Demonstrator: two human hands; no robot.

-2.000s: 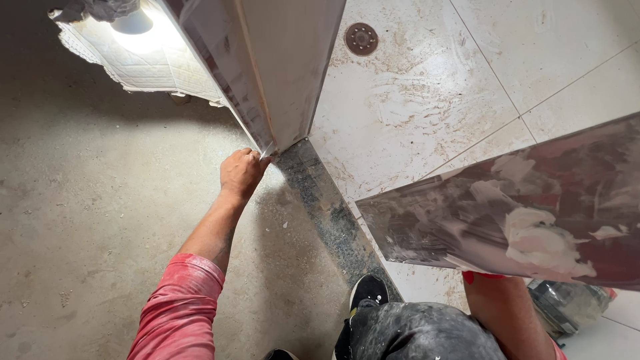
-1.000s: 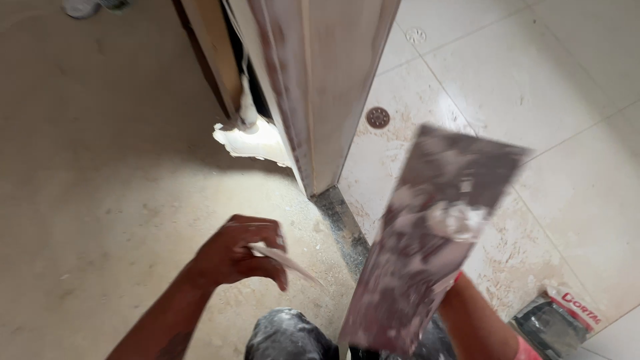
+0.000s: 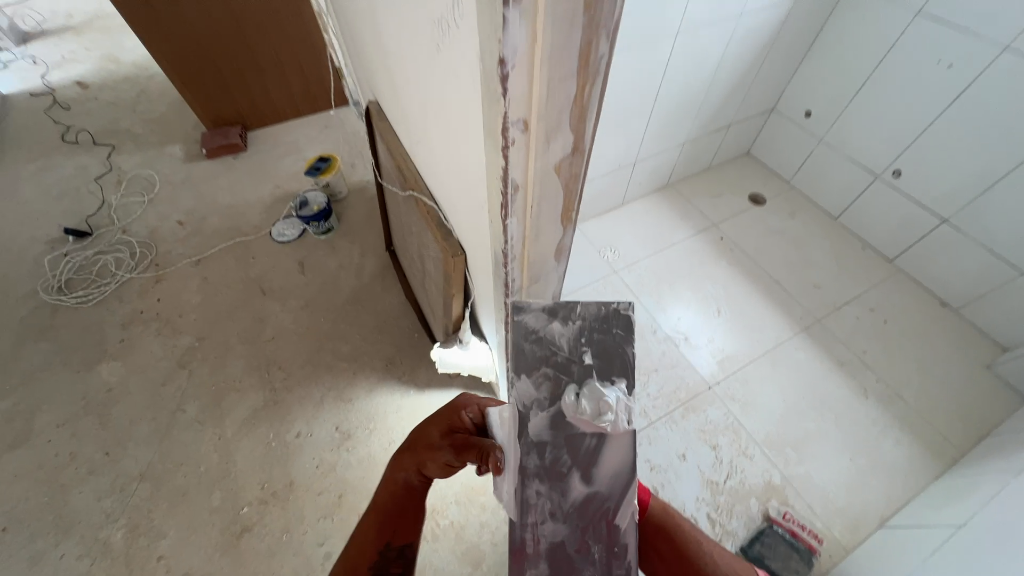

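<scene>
My left hand point(image 3: 458, 440) grips a thin white putty spreader point(image 3: 504, 460) between thumb and fingers, its blade against the left edge of a long plastering trowel point(image 3: 572, 496). White putty point(image 3: 598, 406) lies in a lump on the trowel's flat dark face, with smears around it. My right hand is hidden beneath the trowel; only the forearm and a bit of red show at its right. Beyond the trowel rises a door frame point(image 3: 552, 160) with patchy filler on its wood.
A lit lamp point(image 3: 464, 358) lies by the wall's foot, near a leaning wooden panel point(image 3: 420, 232). Farther left are an open bucket point(image 3: 314, 210), another bucket point(image 3: 332, 184) and a coiled cord point(image 3: 96, 268). A bag point(image 3: 780, 544) sits on the tiled floor at lower right.
My left hand has left the foot of the door frame and is now at the trowel's edge. The trowel has swung from pointing sideways to lengthwise before me. The view has tilted up.
</scene>
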